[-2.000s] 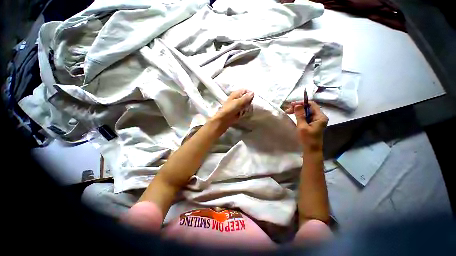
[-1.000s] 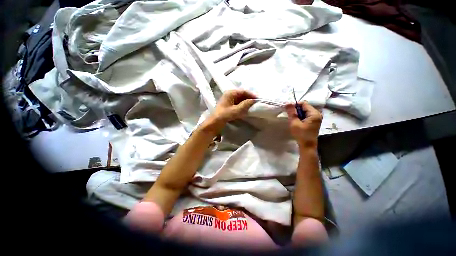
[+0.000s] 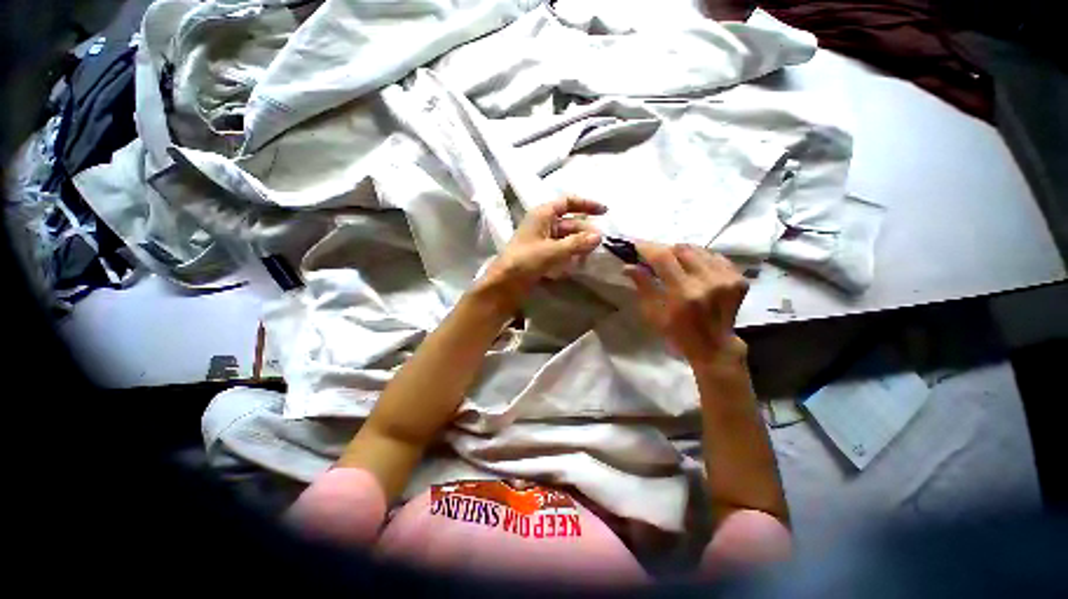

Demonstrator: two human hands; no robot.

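Note:
A large pale grey-white garment [image 3: 632, 363] lies crumpled over the table edge and my lap. My left hand [image 3: 547, 246] pinches the garment's edge near the middle, with thumb and forefinger close together. My right hand [image 3: 693, 295] is just right of it and holds the dark thread snips [image 3: 621, 248], whose tip points left towards my left fingertips. The snips' grip is mostly hidden by my fingers. Whether the blades touch the cloth or a thread is too small to tell.
More pale cloth [image 3: 351, 88] is heaped at the back and left of the white table [image 3: 949, 211]. Dark navy cloth [image 3: 100, 111] is at far left, maroon-brown cloth [image 3: 902, 47] at the back right. A dark label [image 3: 282, 272] shows at left. Pale paper [image 3: 867, 410] lies low at right.
My right hand has moved left to my left hand, and the snips have turned from pointing up to pointing left. The view has shifted slightly.

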